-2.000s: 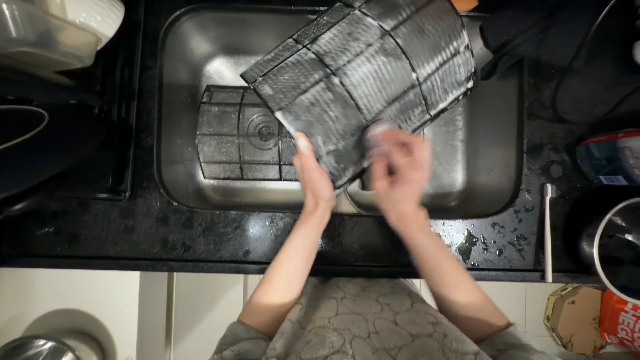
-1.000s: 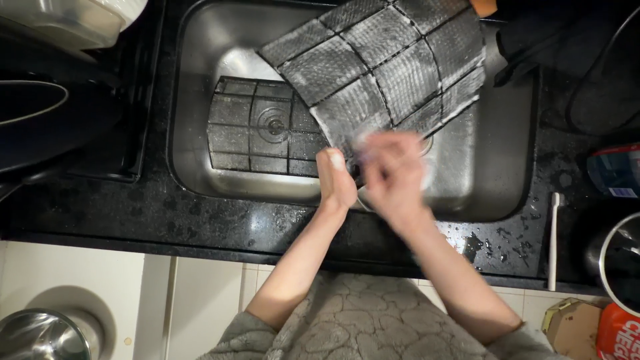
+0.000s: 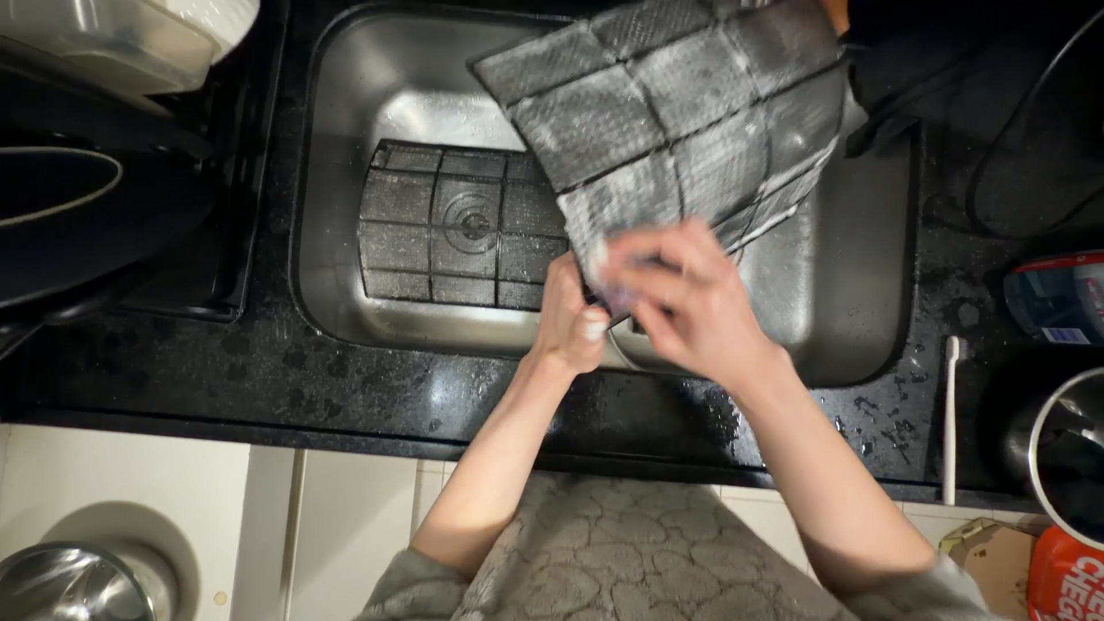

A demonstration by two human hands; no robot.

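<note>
My left hand [image 3: 573, 319] grips the near corner of a dark mesh panel with a raised grid [image 3: 664, 112], thumb on top. The panel is held tilted over a stainless steel sink [image 3: 862, 259], with whitish foam on its surface. My right hand [image 3: 690, 302] is blurred at that same corner, its fingers bent around a small pale purplish thing pressed to the panel; what it is, I cannot tell. A second dark mesh panel [image 3: 470, 226], with rings at its centre, lies in the left part of the sink, partly behind the held one.
A white toothbrush [image 3: 950, 423] lies on the wet black countertop [image 3: 405, 388] at the right, near a bottle [image 3: 1056, 297] and a round metal-rimmed pot [image 3: 1069, 448]. Dark pans [image 3: 78, 207] and a plastic container [image 3: 112, 43] stand at the left. A metal bowl [image 3: 73, 586] is lower left.
My right hand keeps moving in a blur over the near part of the held panel. My left hand's hold has shifted slightly at the corner. The second panel lies in the sink throughout.
</note>
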